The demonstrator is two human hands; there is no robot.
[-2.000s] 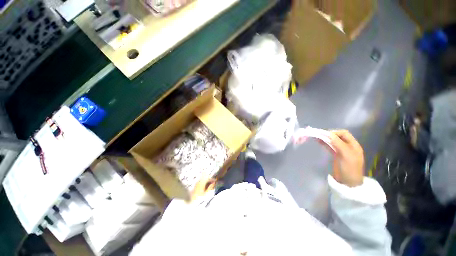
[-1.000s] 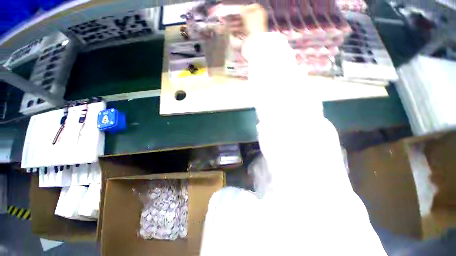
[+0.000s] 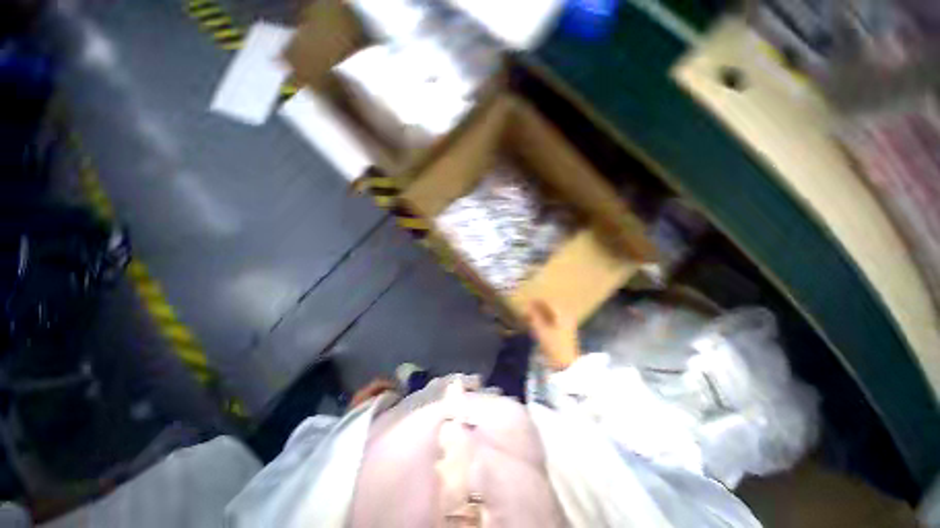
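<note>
My right hand (image 3: 555,336) is small and blurred, low in the middle beside the flap of an open brown carton (image 3: 575,276). I cannot tell if it holds anything. My left hand (image 3: 373,392) shows only in part above my left sleeve, its fingers hidden. The carton holds many small pale pieces in clear wrapping (image 3: 493,229).
Clear plastic bags (image 3: 732,397) bulge right of my right hand. A green bench edge (image 3: 763,232) curves down the right, with a pale board (image 3: 783,144) on it. White pieces (image 3: 407,88) fill another carton. Yellow-black tape (image 3: 165,315) crosses the grey floor (image 3: 196,196).
The view has swung down and left from the bench to the floor and my body. My right arm, stretched over the bench before, is now down near the carton.
</note>
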